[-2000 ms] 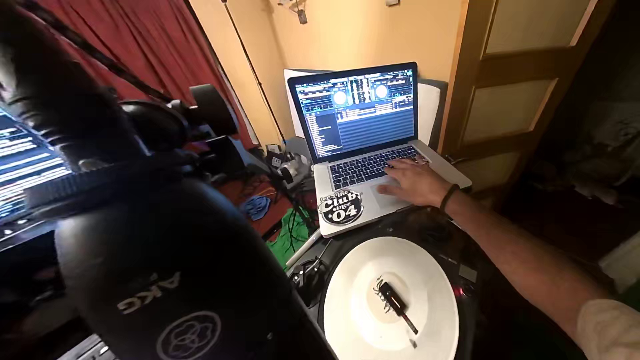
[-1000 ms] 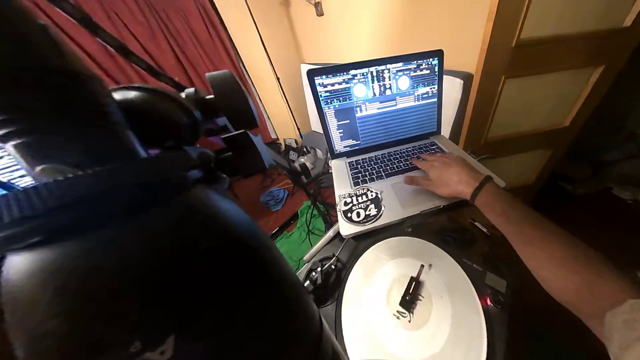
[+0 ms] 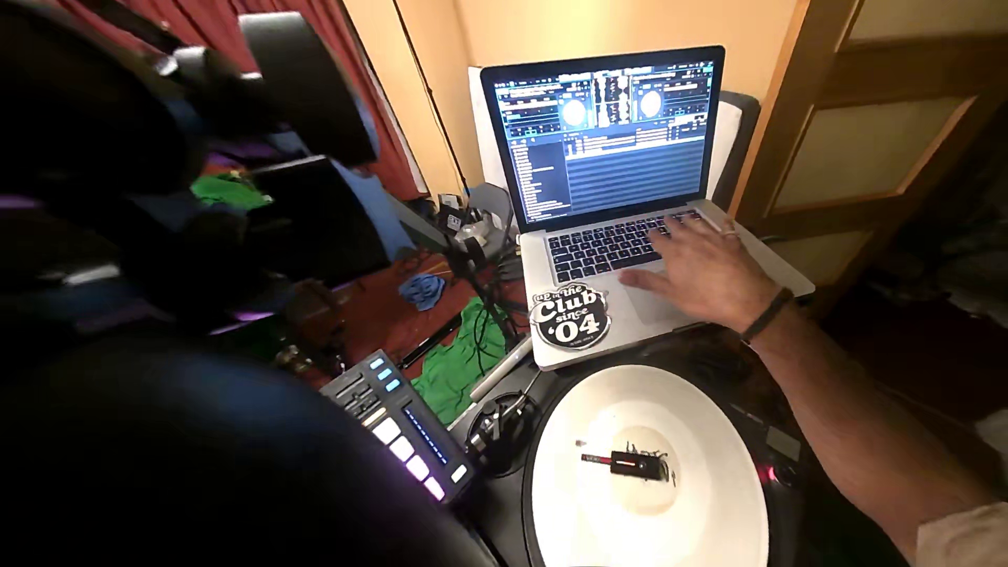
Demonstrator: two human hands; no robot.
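Note:
My right hand [image 3: 705,272] rests palm down on the right side of the silver laptop [image 3: 543,260], its fingers spread over the keyboard and the thumb at the trackpad. A dark band circles the wrist. DJ software shows on the laptop's screen [image 3: 630,173]. A round black-and-white sticker [image 3: 570,316] lies on the left palm rest. In front of the laptop is a turntable with a white record [image 3: 567,409]; a small black device [image 3: 636,465] sits over its centre. My left hand is not in view.
A large dark microphone [image 3: 197,441] fills the lower left foreground. Past it stands a pad controller [image 3: 421,441] with lit pads. Loose cables [image 3: 492,307], a green cloth [image 3: 465,362] and a blue cloth [image 3: 423,291] lie left of the laptop. A wooden door [image 3: 850,150] is at the right.
The black device on the record has turned with it. My right hand stays on the laptop. The view has shifted, and the pad controller now shows beside the microphone.

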